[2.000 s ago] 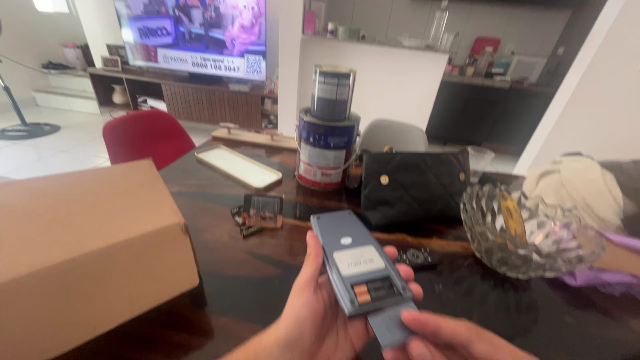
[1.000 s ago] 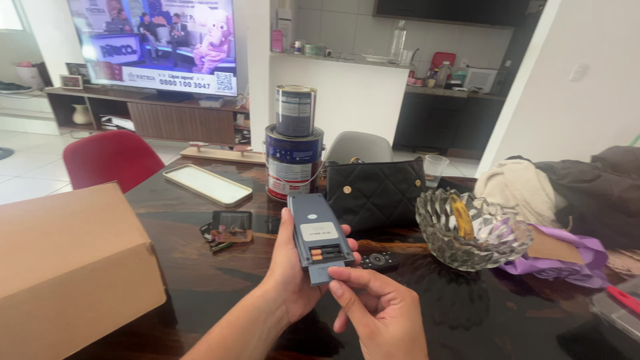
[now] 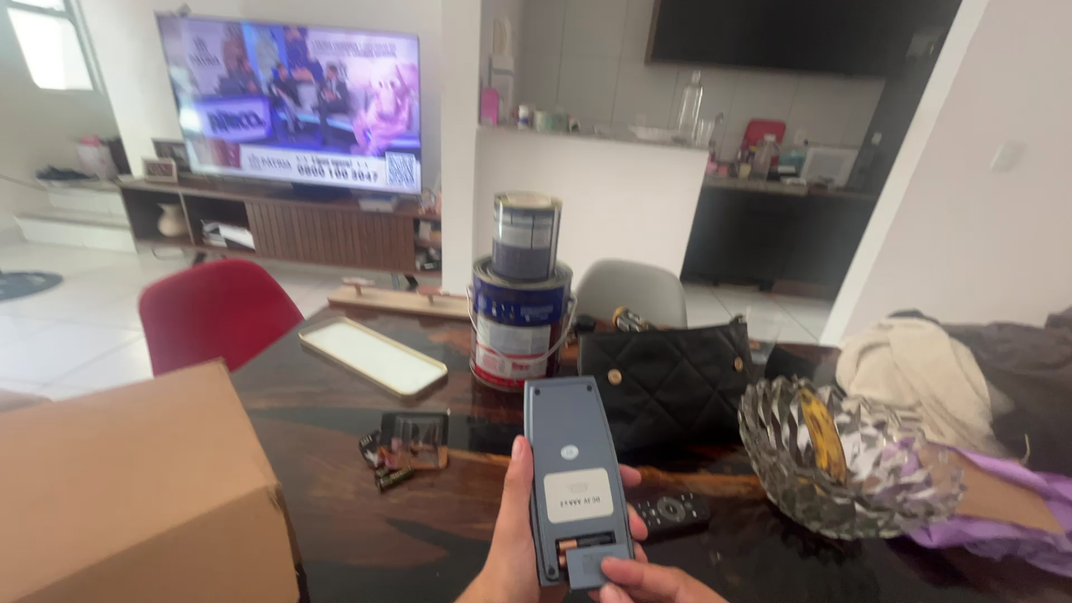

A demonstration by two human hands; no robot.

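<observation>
A grey-blue battery-powered device (image 3: 574, 444), back side up, lies in my left hand (image 3: 511, 536), whose fingers wrap both its long edges. My right hand (image 3: 657, 582) pinches the battery cover (image 3: 588, 567) at the device's near end. The cover partly overlaps the battery compartment (image 3: 586, 543), where batteries still show. Beyond, on the dark glossy table, an opened battery blister pack (image 3: 416, 440) lies beside loose batteries (image 3: 394, 478). A black remote control (image 3: 672, 512) rests just right of the device, partly behind my left fingertips.
A cardboard box (image 3: 134, 477) fills the near left. Farther back stand a white tray (image 3: 373, 356), stacked paint cans (image 3: 519, 322) and a black quilted bag (image 3: 666, 385). At right, a glass bowl (image 3: 837, 469) holds a banana, beside purple cloth (image 3: 988, 502).
The battery cover has moved up over part of the compartment, so less of the batteries shows. Both hands keep their hold.
</observation>
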